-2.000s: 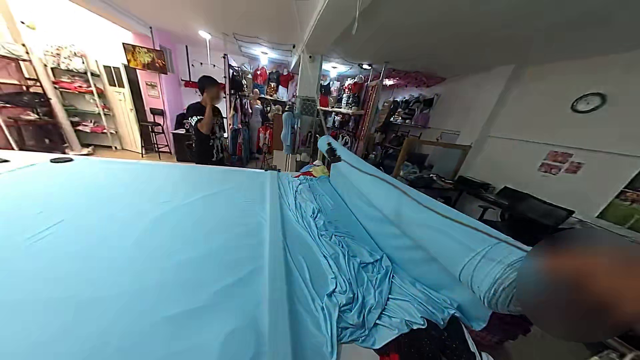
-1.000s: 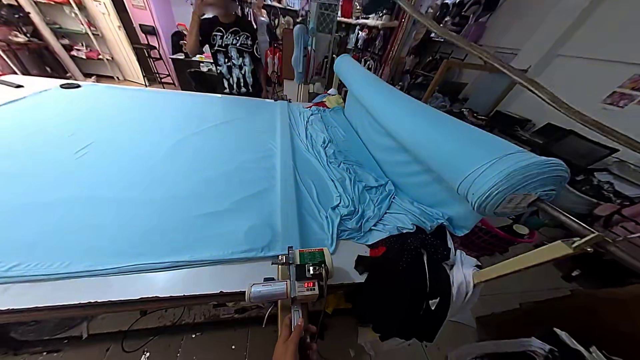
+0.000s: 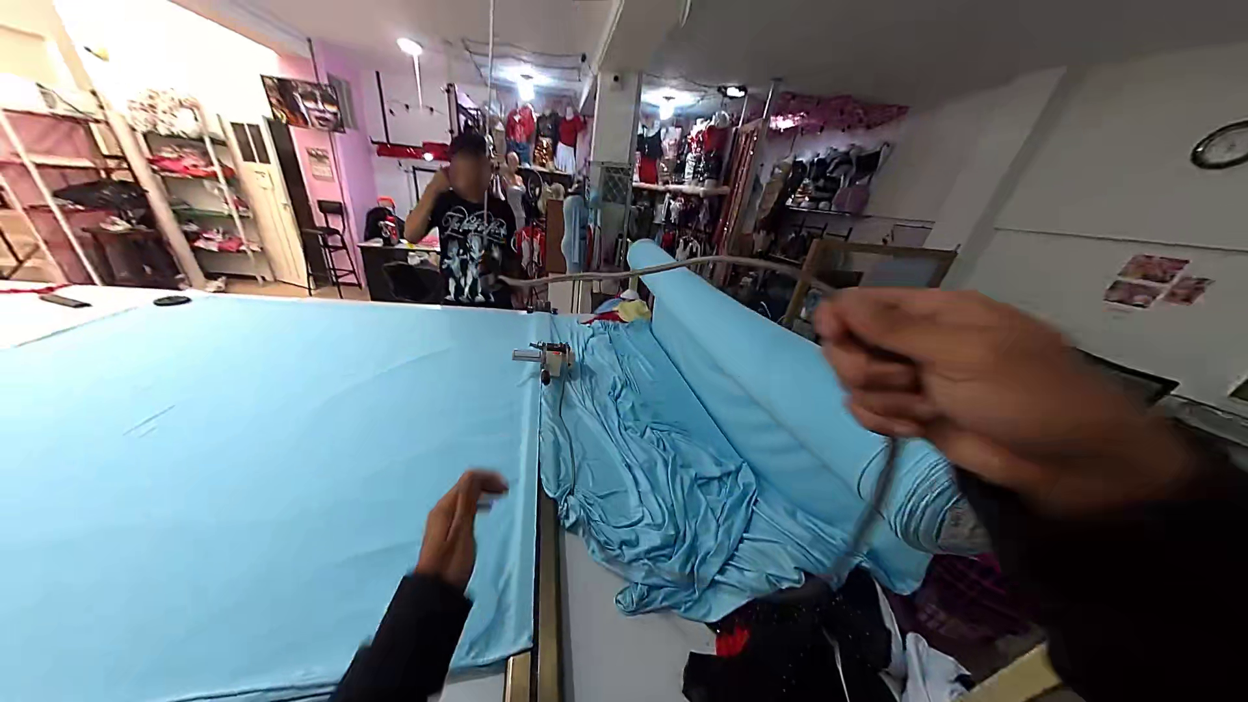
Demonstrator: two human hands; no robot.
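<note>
Light blue fabric lies spread over the table. A metal rail runs along its right edge, and a cloth cutting machine sits on it near the far end. My left hand, slightly blurred, hovers over the fabric left of the rail; nothing shows clearly in it. Raised at the right, my right hand is closed on a grey cable, which stretches away to the left and also hangs below the hand. Crumpled blue fabric lies between the rail and a large fabric roll.
A person in a black printed T-shirt stands beyond the table's far edge. Black and white cloth scraps lie by the near right corner. A black round object rests at the far left. Clothes racks stand at the back.
The cutting machine was at the rail's near end with a hand on it one second ago; now it is near the far end. The right hand is now raised with the cable. The view has tilted up.
</note>
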